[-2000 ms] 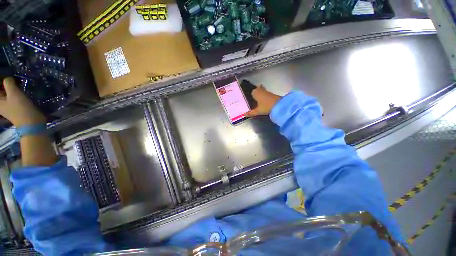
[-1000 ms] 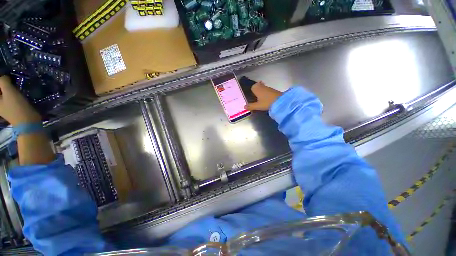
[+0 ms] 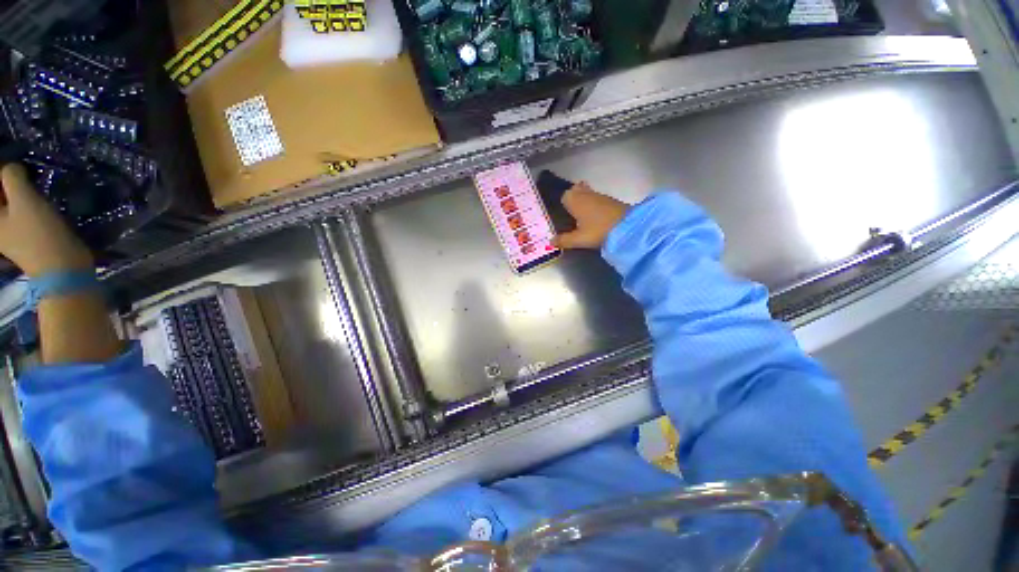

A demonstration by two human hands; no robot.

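Observation:
A smartphone [image 3: 514, 219] with a lit pink screen and red icons lies on the bare metal of the line. My right hand [image 3: 587, 215], with black finger cots, rests at its right edge, the thumb on its lower right part; it does not grasp the phone. My left hand [image 3: 25, 223] is at the left picture edge, partly cut off, over the front of a black bin of black terminal blocks [image 3: 103, 123]; its fingertips are not clear. A light blue band circles my left wrist. A pale-edged box [image 3: 274, 369] holds dark parallel rows of parts near my left sleeve.
A brown carton [image 3: 307, 129] with a white label stands behind the line. Bins of green cylinders [image 3: 520, 45] are right of it, with another bin [image 3: 743, 22] further right. Metal crossbars [image 3: 374, 324] span the channel. A rod [image 3: 838, 272] runs along the near rail.
The phone screen has changed from a mostly plain pink page to a column of red icons. Both hands have stayed nearly in place.

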